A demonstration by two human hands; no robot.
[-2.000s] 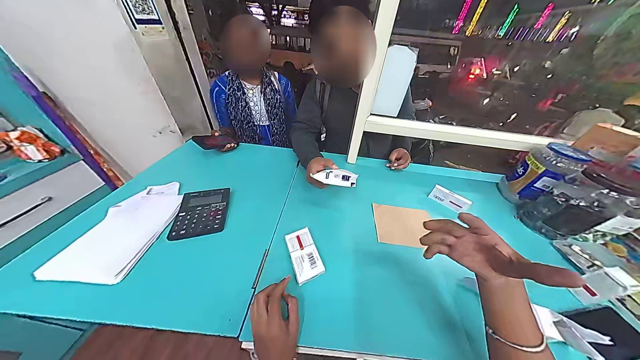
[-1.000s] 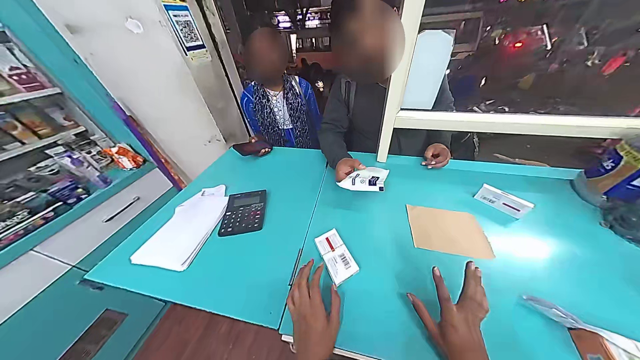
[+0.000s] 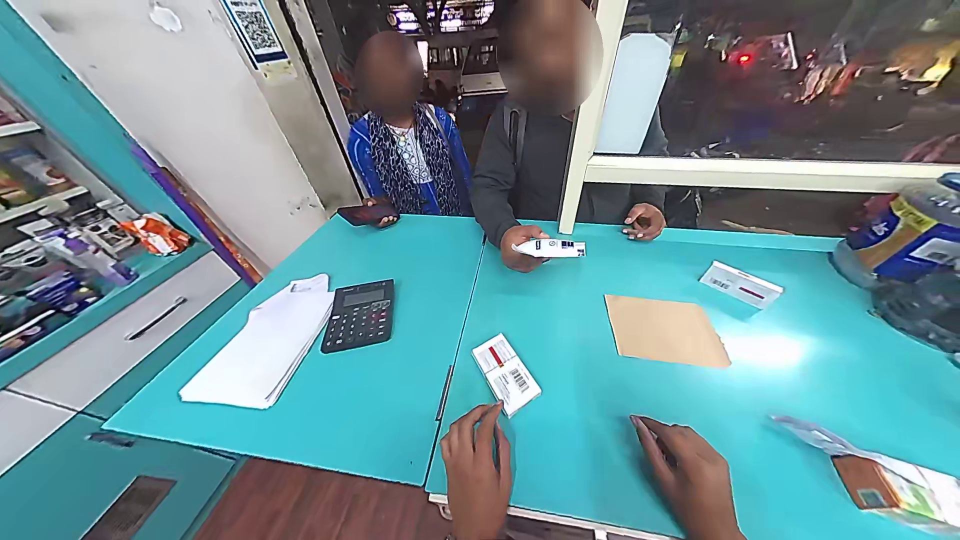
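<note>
My left hand [image 3: 478, 461] is over the near edge of the teal counter [image 3: 562, 435], its fingertips at the lower end of a white medicine box [image 3: 506, 373] with a red stripe and barcode. It does not grip the box. To the right, my right hand [image 3: 686, 469] hovers low at the counter with fingers bent and nothing visible in it. Beyond it lie a brown paper envelope [image 3: 666, 331] and another white box [image 3: 741, 286]. Across the counter a person's hand [image 3: 523, 251] holds a white packet [image 3: 553, 248].
On the left are a black calculator [image 3: 358, 315] and a stack of white paper [image 3: 259, 345]. A second person holds a dark phone [image 3: 367, 214]. Plastic jars [image 3: 904, 232] stand at the right, a plastic-wrapped packet [image 3: 874, 480] nearer. A window frame post [image 3: 589, 120] meets the counter's far side.
My right hand was raised with fingers spread; it is now lower, with fingers drawn together. My left hand's fingers have also come together near the striped box. The view has turned left since the oldest frame.
</note>
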